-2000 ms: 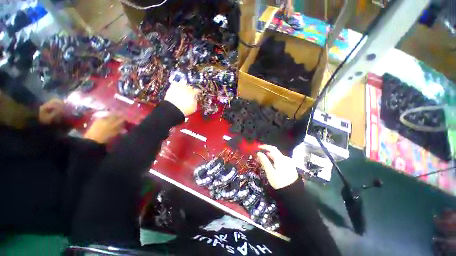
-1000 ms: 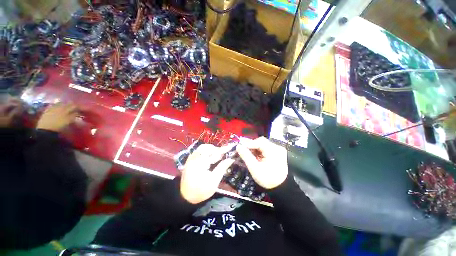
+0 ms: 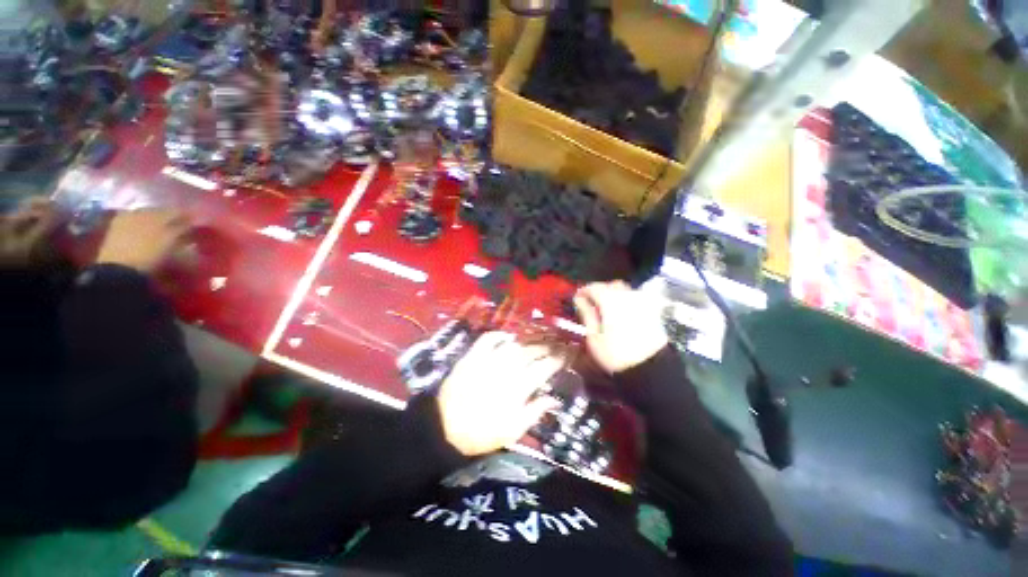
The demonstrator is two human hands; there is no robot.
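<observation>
Black-and-white ring units [image 3: 577,437] lie in an overlapping row at the table edge close to my body, with thin reddish wires on their far side. My left hand [image 3: 494,389] is over the middle of this row, back of the hand up; its fingertips and anything under them are hidden. My right hand [image 3: 622,325] is apart from it, to the right, near the close edge of a loose pile of small dark pieces [image 3: 547,225]. Its fingers are bent and blurred, and I cannot tell whether they hold a piece.
A big heap of wired rings [image 3: 327,107] lies at the back left. Beyond the loose pile is an open carton [image 3: 586,147] of dark pieces. A white-and-black box [image 3: 721,254] and a black gooseneck [image 3: 769,417] are at right. Another person's hands [image 3: 141,237] are at left.
My hands were together over the ring row; now my right hand has moved away to the right, towards the loose pile. My left hand remains over the row. The view has shifted slightly.
</observation>
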